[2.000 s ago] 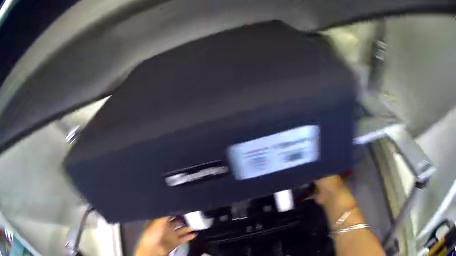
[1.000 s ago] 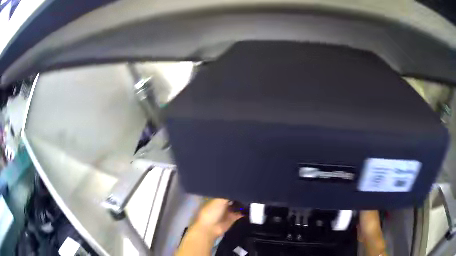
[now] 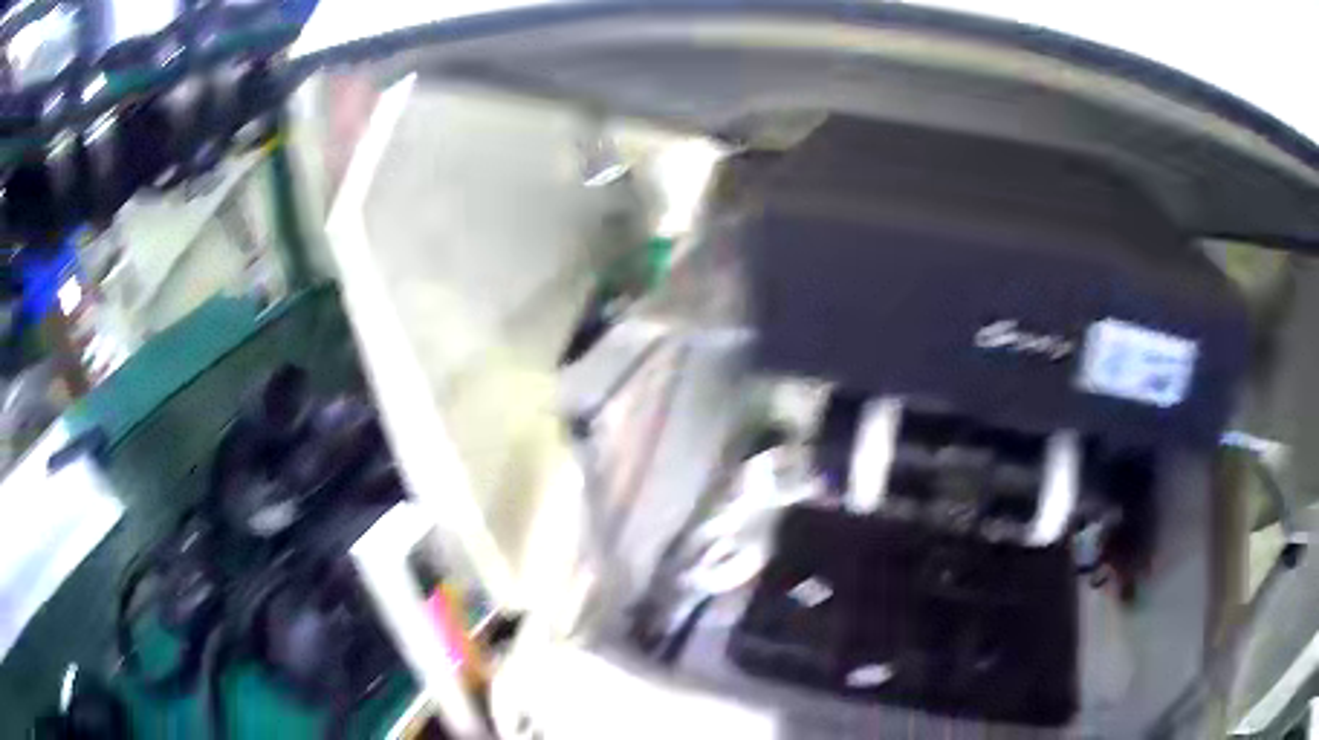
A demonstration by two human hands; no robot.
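The frame is blurred. The large black block (image 3: 882,289) with its white label (image 3: 1140,362) hangs inside the open test chamber. Below it is the black test fixture, with two pale upright strips, and a flat black plate (image 3: 926,614) with small white marks in front. A whitish, blurred object (image 3: 745,528) lies at the plate's left side; I cannot tell what it is. Neither my left hand nor my right hand can be made out.
Black headphones (image 3: 297,470) lie piled on the green-matted bench (image 3: 174,362) at the left. A white upright side bar with a pink-orange strip (image 3: 451,629) stands between bench and chamber. A white sheet (image 3: 51,557) is at the far left. The curved lid (image 3: 651,80) is raised above.
The view has swung left and back, so the block shows smaller and farther right and the bench is in view. Both hands, earlier below the block, are gone from sight.
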